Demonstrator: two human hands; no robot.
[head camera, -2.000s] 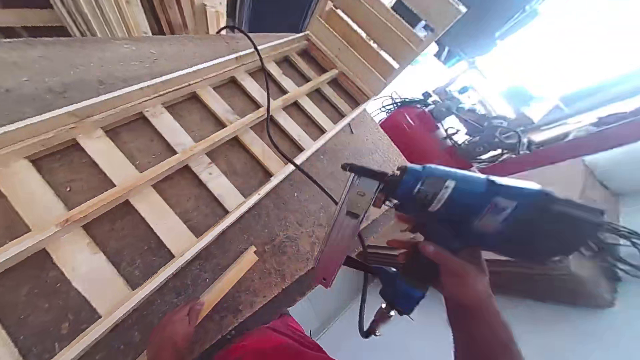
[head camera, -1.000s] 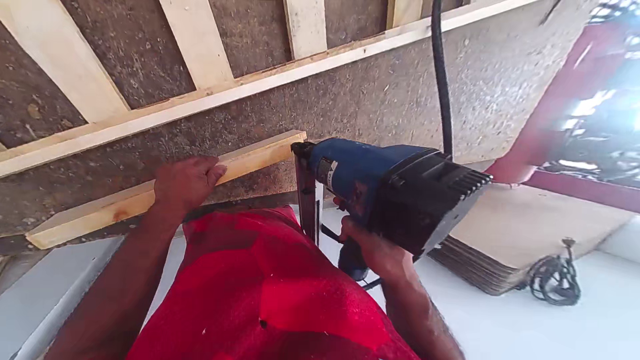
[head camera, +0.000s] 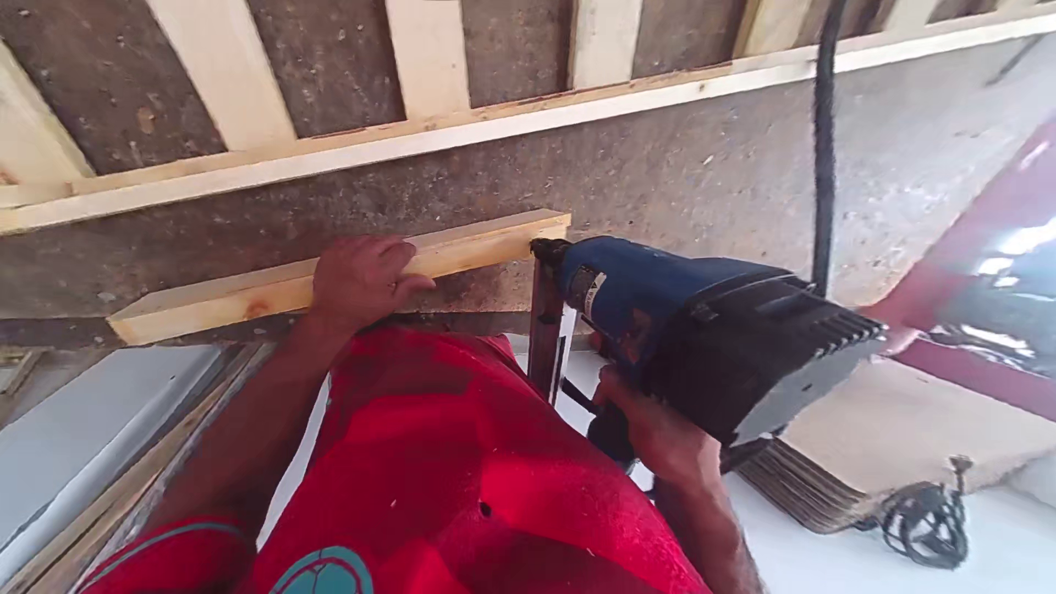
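A short wooden batten (head camera: 256, 301) lies along the near edge of the worktable. My left hand (head camera: 363, 276) grips it around its middle, thumb on the near side. In my right hand (head camera: 664, 429) is the handle of a blue and black pneumatic nail gun (head camera: 660, 289), whose nose touches the batten's near face close to its right end. The gun's dark nail magazine (head camera: 545, 330) points down toward my body. Beyond the batten, a slatted wooden frame (head camera: 511, 120) lies on the table. The fingers of my right hand are partly hidden behind the gun.
A black hose (head camera: 825, 148) runs down behind the gun across the particleboard tabletop (head camera: 676, 173). Stacked thin boards (head camera: 899, 437) and a coiled black cable (head camera: 924, 524) lie at the lower right. White panels (head camera: 107, 429) and wood strips stand at the lower left.
The nail gun, held up away from the wood two seconds ago, is now against the batten. The batten has come in front of my body, along the table edge. The view has turned considerably.
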